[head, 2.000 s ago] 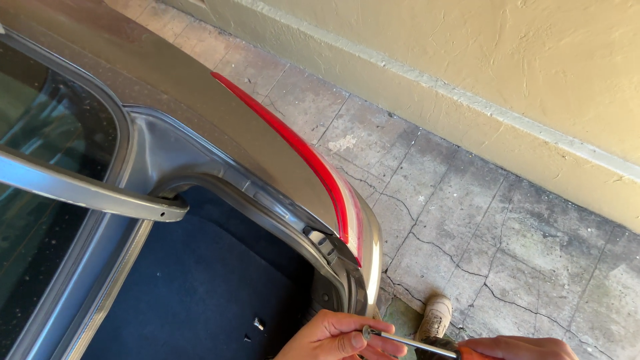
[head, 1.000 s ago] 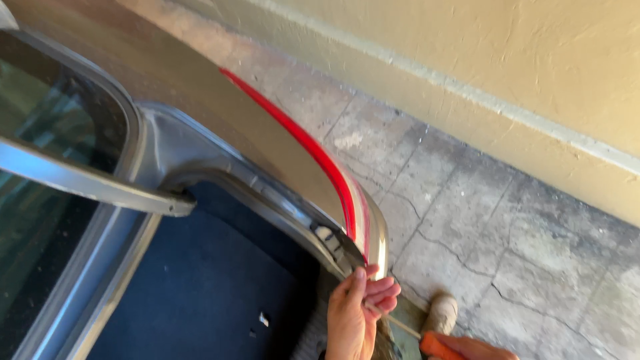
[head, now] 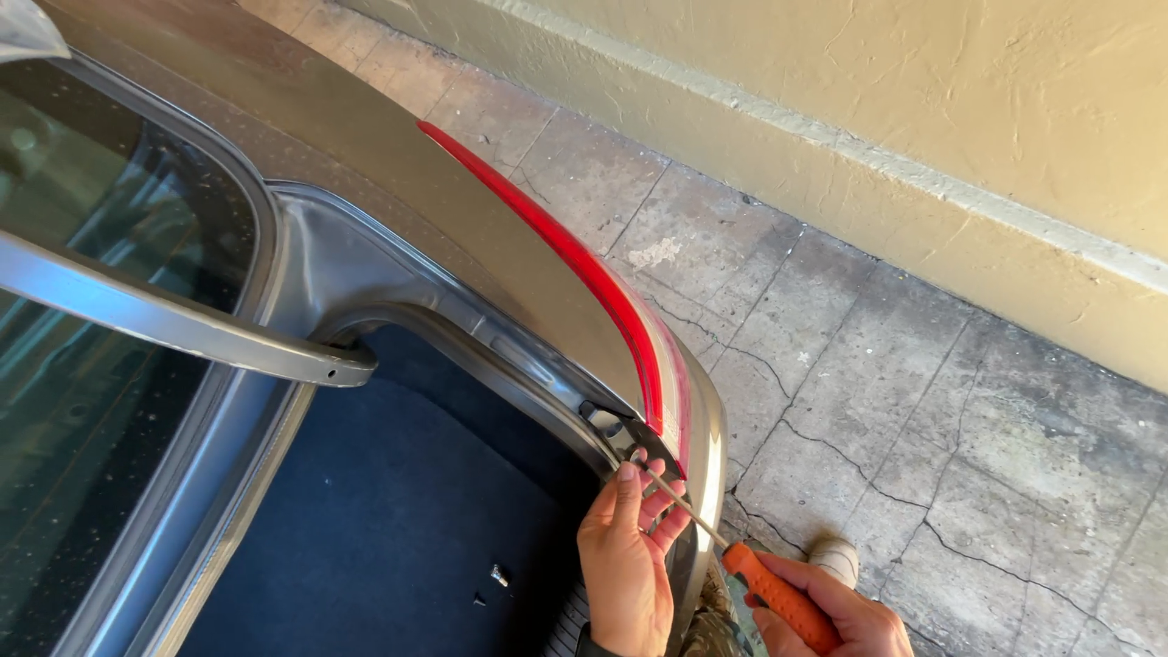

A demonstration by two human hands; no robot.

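My right hand (head: 835, 607) grips the orange handle of a screwdriver (head: 780, 593) at the bottom right. Its thin shaft runs up and left to the fingertips of my left hand (head: 630, 547), at the trunk opening's corner beside the tail light. A small round fastener (head: 637, 456) shows at the shaft's end by my left thumb and fingers; whether it is seated in the car body cannot be told. The red and clear tail light (head: 584, 246) curves along the rear corner of the car.
A metal trunk hinge arm (head: 182, 328) crosses on the left. Small metal pieces (head: 498, 575) lie on the dark trunk floor (head: 392, 511). A yellow wall (head: 912, 109) rises beyond cracked paving (head: 849, 411); a shoe (head: 833, 558) stands on the paving.
My left hand has moved up to the corner by the tail light. The screwdriver, held low near the bumper two seconds ago, now reaches up to my left fingertips.
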